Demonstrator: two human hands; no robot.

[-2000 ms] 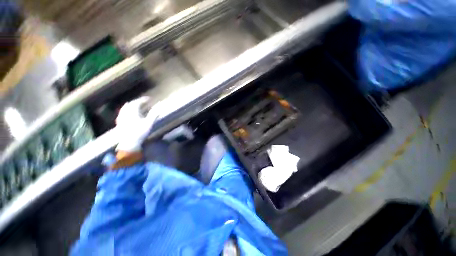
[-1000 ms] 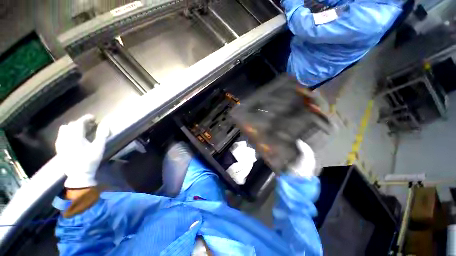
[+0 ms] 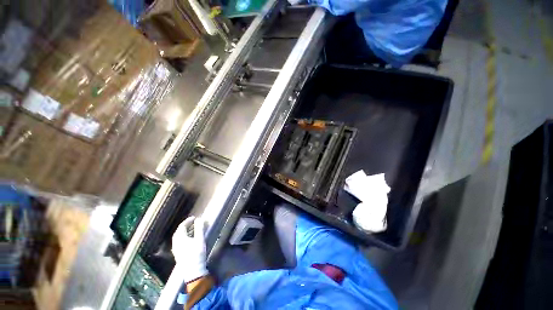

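Note:
My left hand (image 3: 190, 249), in a white glove with an orange-brown band at the cuff, lies on the near conveyor rail (image 3: 258, 130) with its fingers bent. It shows no object in its grip. My right hand is out of the picture. Dark carrier fixtures (image 3: 310, 158) with orange-brown clips lie at the near left side of the black tote (image 3: 394, 136); how many are stacked cannot be told. Crumpled white paper or cloth (image 3: 370, 203) lies beside them. Green boards (image 3: 138, 281) sit between the rails below my left hand. A dark area between the rails beside the hand is unclear.
A small black tray of green parts (image 3: 136, 209) is at the far rail. Cross shafts (image 3: 212, 160) span the conveyor. A person in a blue smock (image 3: 394, 24) is at the top. Wrapped cartons (image 3: 79, 109) stand beyond the line. Another black bin (image 3: 527, 230) stands at the right.
The view has turned. My right hand, which held a dark carrier fixture over the tote one second ago, is gone from view with it. My left hand is still on the near rail.

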